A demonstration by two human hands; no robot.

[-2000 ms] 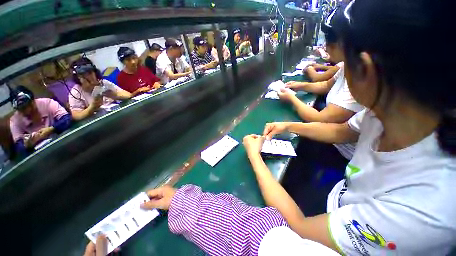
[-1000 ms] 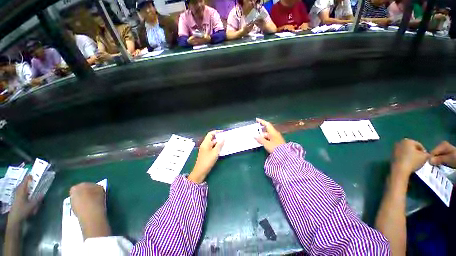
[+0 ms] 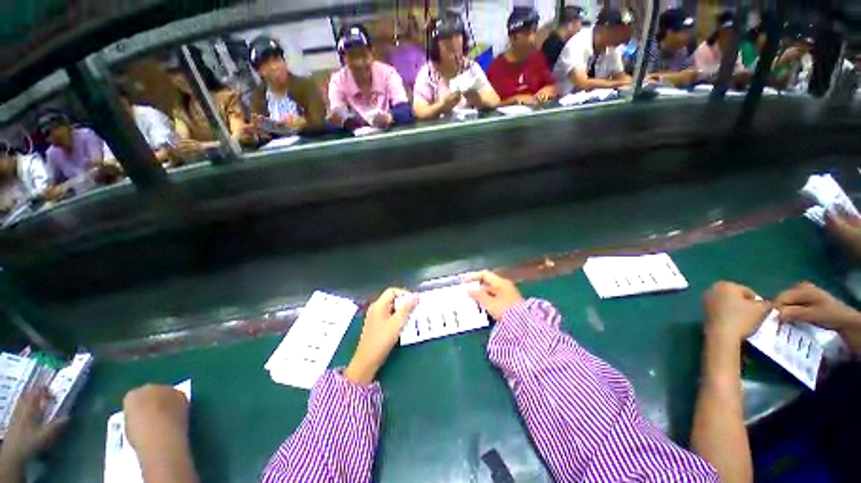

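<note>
A white printed sheet (image 3: 444, 315) with a row of short black marks is held by both hands, low over the green worktop. My left hand (image 3: 382, 325) grips its left end and my right hand (image 3: 496, 294) grips its upper right corner. Both forearms wear purple-and-white striped sleeves. A slightly fanned pile of white sheets (image 3: 313, 340) lies left of my left hand. Another white pile (image 3: 636, 275) lies to the right of my right hand. Whether the held sheet is folded I cannot tell.
Neighbours' bare arms work on white sheets at the left (image 3: 160, 424) and right (image 3: 795, 344). A small dark patch (image 3: 496, 465) lies on the worktop (image 3: 425, 415) near me. A dark channel (image 3: 378, 198) runs beyond the reddish-brown edge. Workers in caps sit across it.
The view has turned left since two seconds ago and tilted up slightly since the last frame. The held sheet now shows its marked face, where one second ago it looked nearly blank.
</note>
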